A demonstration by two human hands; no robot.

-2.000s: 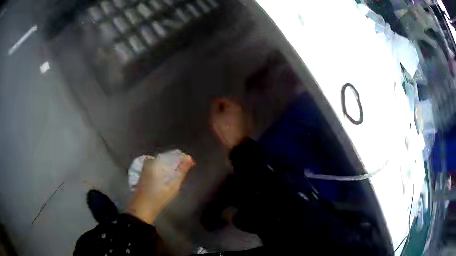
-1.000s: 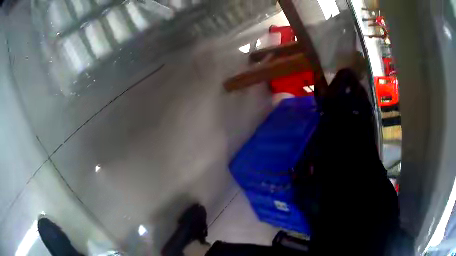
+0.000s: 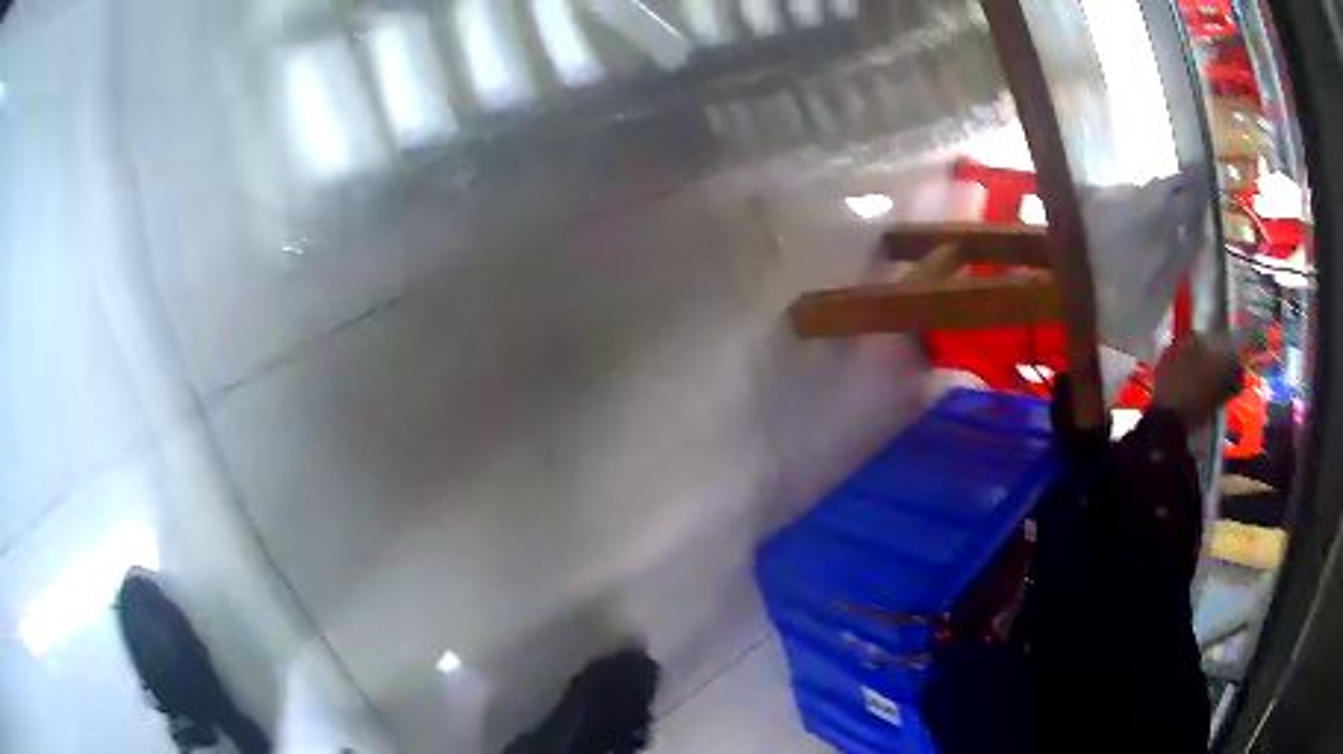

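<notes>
My right hand (image 3: 1196, 377) is at the right, small and blurred, at the end of a dark sleeve. It overlaps an upright pale metal edge (image 3: 1214, 442). Whether it grips this edge is not clear, and I see no thing held in it. My left hand is not in view. Nearest in front of me is a blue lidded plastic box (image 3: 913, 508) with a small white label, standing on the floor beside my dark clothing.
A brown wooden frame (image 3: 928, 307) with an upright bar is above the box, with red plastic items (image 3: 1002, 346) behind it. Dark shoes (image 3: 177, 663) show on the grey tiled floor (image 3: 516, 398) at lower left. More red items (image 3: 1249, 413) lie beyond the metal edge.
The white-topped bench and the left hand with crumpled white material have left the view. The blue box and wooden frame came in, then shifted right and down. My right hand now shows at the right.
</notes>
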